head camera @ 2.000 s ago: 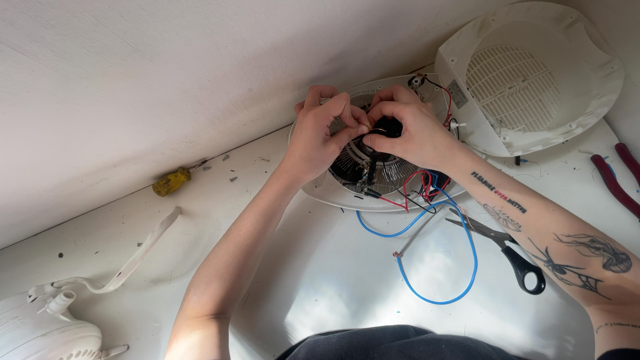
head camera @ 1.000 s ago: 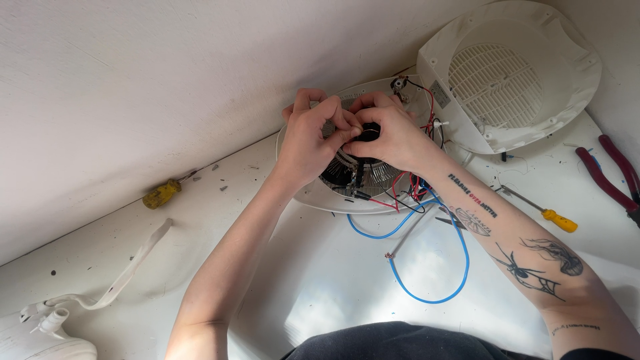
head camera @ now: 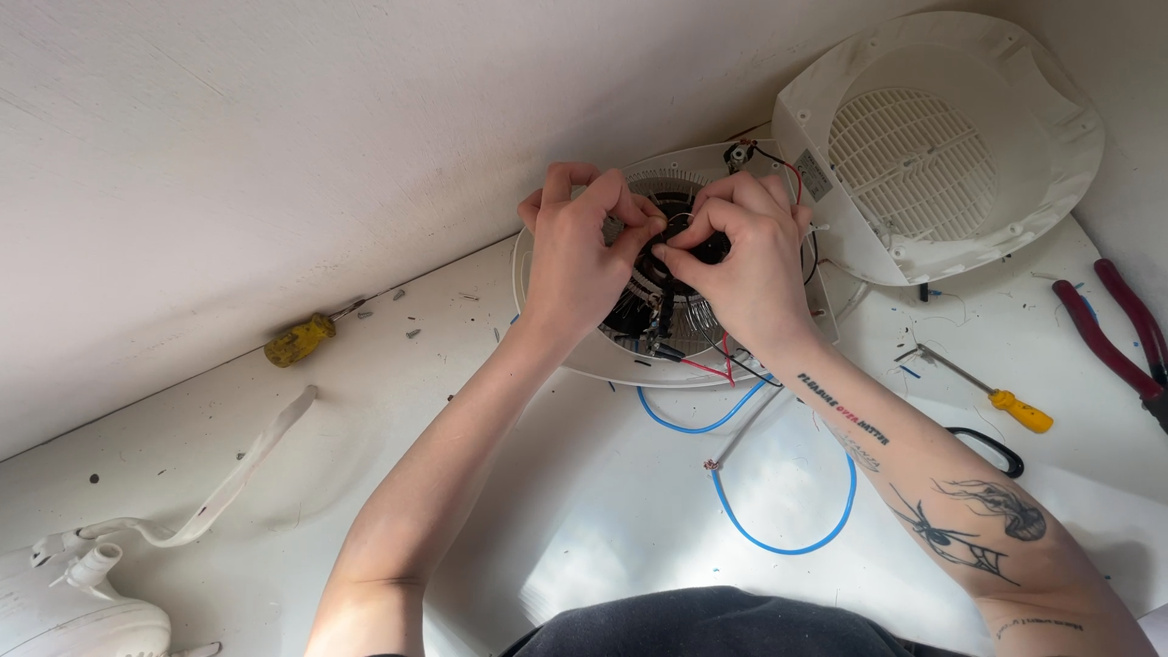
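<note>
An opened white plastic housing (head camera: 598,360) lies by the wall, with a heating coil assembly (head camera: 698,315) and wires inside it. Over its middle, my left hand (head camera: 593,242) pinches something thin between thumb and forefinger, apparently a fine wire (head camera: 680,217). Close beside it, my right hand (head camera: 744,246) has its thumb and forefinger near the same wire; the fingers hide whether they grip it. Red and black wires (head camera: 707,368) leave the assembly's lower edge. A blue wire (head camera: 785,550) loops over the table below, near a twisted bare copper end (head camera: 712,465).
A white grille cover (head camera: 1022,182) leans at the upper right. Red-handled pliers (head camera: 1104,338), a yellow screwdriver (head camera: 1020,411) and a black scissor handle (head camera: 990,447) lie on the right. Another yellow screwdriver (head camera: 301,339) sits by the wall. A white appliance part (head camera: 82,607) lies lower left, with a strap (head camera: 242,474).
My fingertips have drawn slightly apart above the assembly, and a thin wire shows between them. The scissors, plainly visible two seconds ago, are now mostly behind my right forearm.
</note>
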